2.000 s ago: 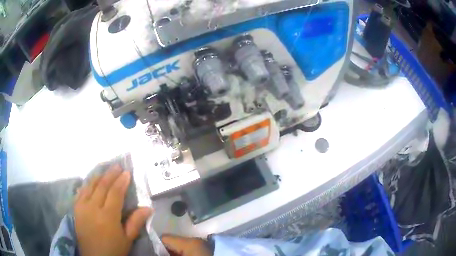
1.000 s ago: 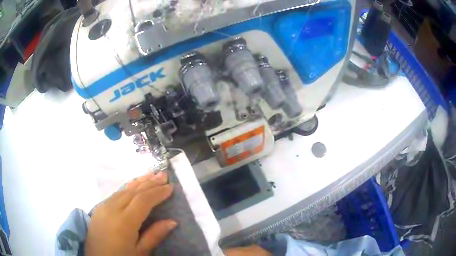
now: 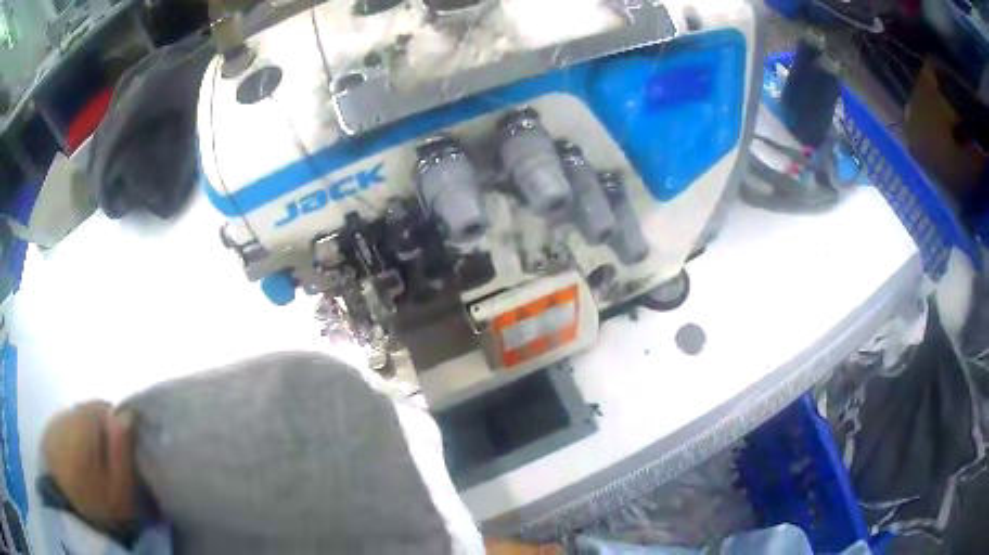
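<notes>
A grey garment panel (image 3: 287, 450) lies in front of the overlock machine (image 3: 521, 163), its far edge near the presser foot (image 3: 380, 352). A white edge strip (image 3: 434, 461) runs along its right edge. My left hand (image 3: 92, 464) is at the panel's left edge, fingers curled and gripping the cloth. My right hand (image 3: 521, 546) is mostly cut off by the bottom edge, beside the strip's lower end; its fingers' hold cannot be made out.
An orange-marked guard (image 3: 539, 325) sits right of the foot, above a dark cover (image 3: 510, 421). The white table (image 3: 803, 287) has a scale along its front edge. A blue basket (image 3: 808, 466) stands below right, another behind right. Dark cloth (image 3: 152, 136) lies at back left.
My left hand has moved left from beside the foot to the panel's left edge. The grey panel now spreads wide and rounded left of the strip. The machine appears shifted by camera movement.
</notes>
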